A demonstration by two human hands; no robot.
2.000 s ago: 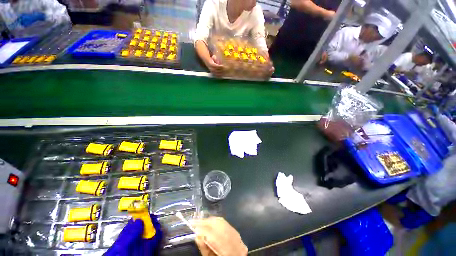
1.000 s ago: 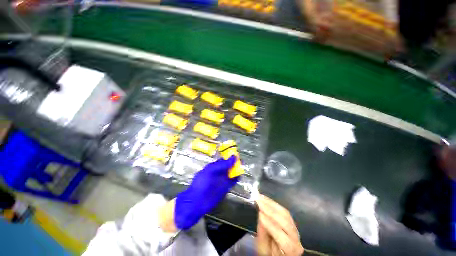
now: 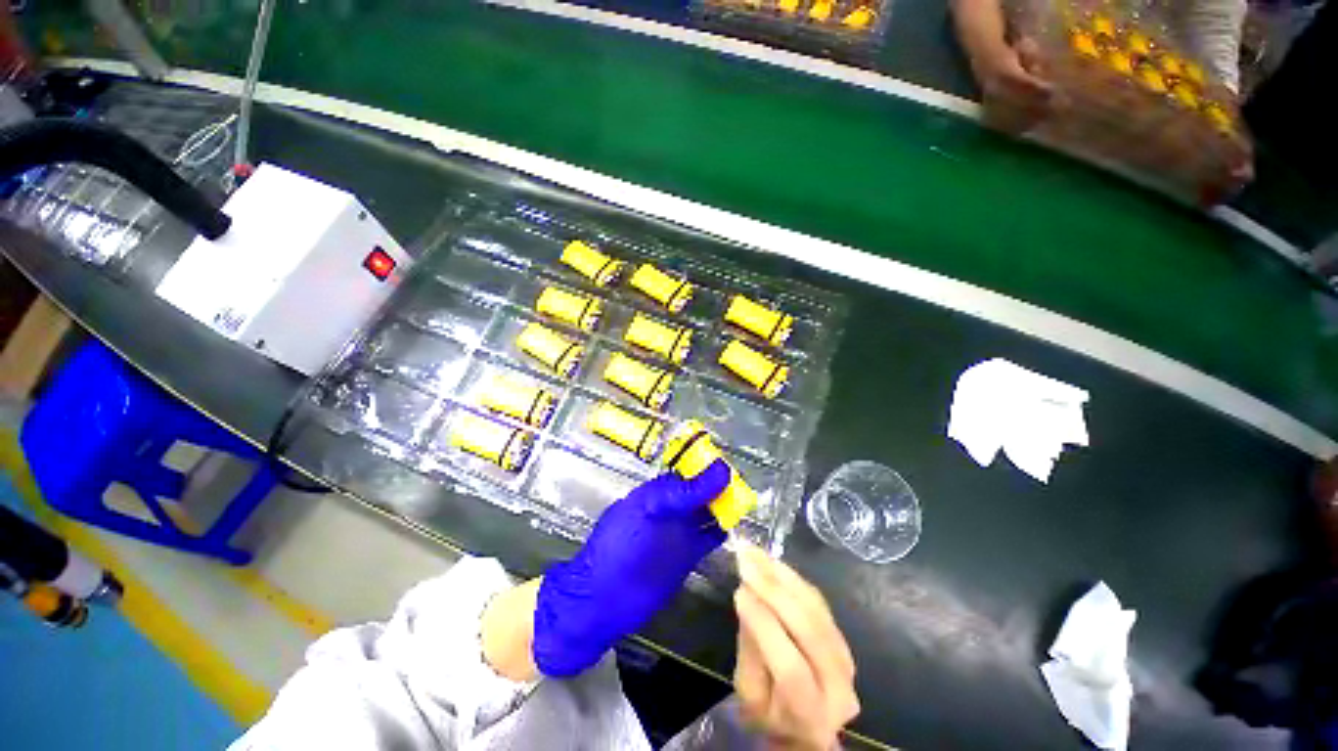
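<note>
My left hand (image 3: 624, 565), in a blue-purple glove, holds a yellow unit (image 3: 719, 481) with a dark band near its upper end, above the lower right part of the clear blister tray (image 3: 565, 481). My bare right hand (image 3: 792, 653) is just below and right of it, fingers closed on a cotton swab (image 3: 735, 544); the swab's pale tip is at the unit's lower end, and I cannot tell if they touch. Several yellow units (image 3: 638, 382) lie in the tray's pockets. A clear plastic cup (image 3: 866, 512) stands right of the tray.
Two crumpled white wipes (image 3: 1020, 417) lie right of the cup. A white box (image 3: 286, 272) with a red switch and black hose (image 3: 125, 147) stands left of the tray. The green conveyor (image 3: 660, 147) runs behind. Across it, a person's hands hold a tray (image 3: 1137, 96). A blue stool (image 3: 110, 440) is lower left.
The view has swung left and down since the first frame, then shifted slightly. My left hand still holds the unit; my right hand with the swab has come close to the unit's lower end.
</note>
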